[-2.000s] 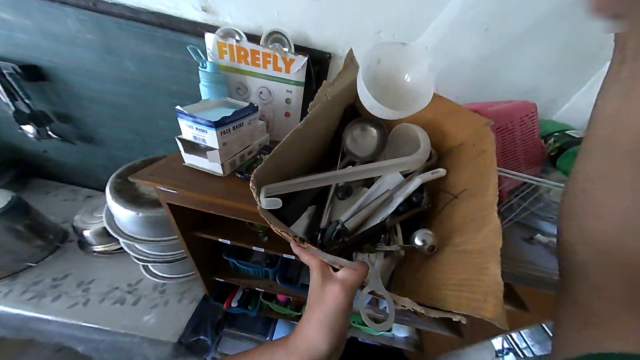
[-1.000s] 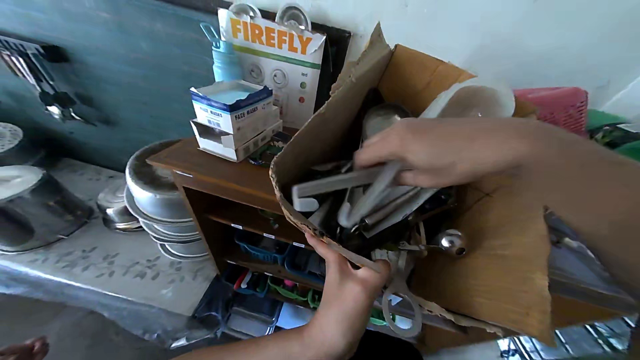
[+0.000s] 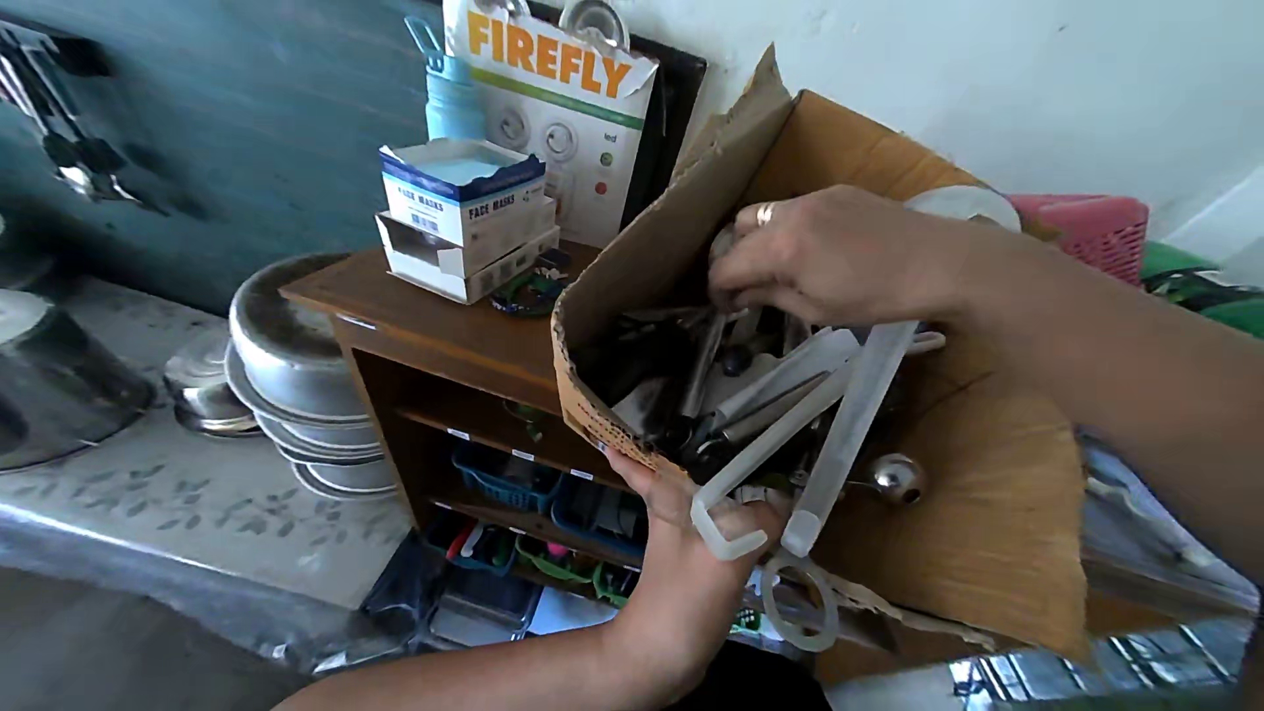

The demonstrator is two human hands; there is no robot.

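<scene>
An open cardboard box (image 3: 948, 533) full of kitchen utensils leans at a tilt toward me. My left hand (image 3: 681, 533) grips its near lower edge, thumb and fingers around the cardboard. Inside the box, my right hand (image 3: 800, 252) reaches down with bent fingers; what they touch is mostly hidden, perhaps a metal utensil. Whitish plastic utensil handles (image 3: 854, 434) lie below that hand, one with a hooked end over my left hand. A round metal utensil end (image 3: 897, 478) rests by the right flap, and a plastic ring handle (image 3: 800, 604) hangs over the near edge. A white bowl (image 3: 963, 204) shows partly behind my right wrist.
A brown wooden shelf (image 3: 444, 331) holds face mask boxes (image 3: 464, 202), a light blue bottle (image 3: 454, 99) and small baskets (image 3: 509, 482). Stacked metal pots (image 3: 306, 355) stand on the counter (image 3: 197, 523) at left. A pink basket (image 3: 1086, 232) is behind the box.
My right hand, away from the box at first, came onto the whitish plastic handles and is now deeper toward the back. Those handles have shifted toward the near edge. My left hand stays on the edge.
</scene>
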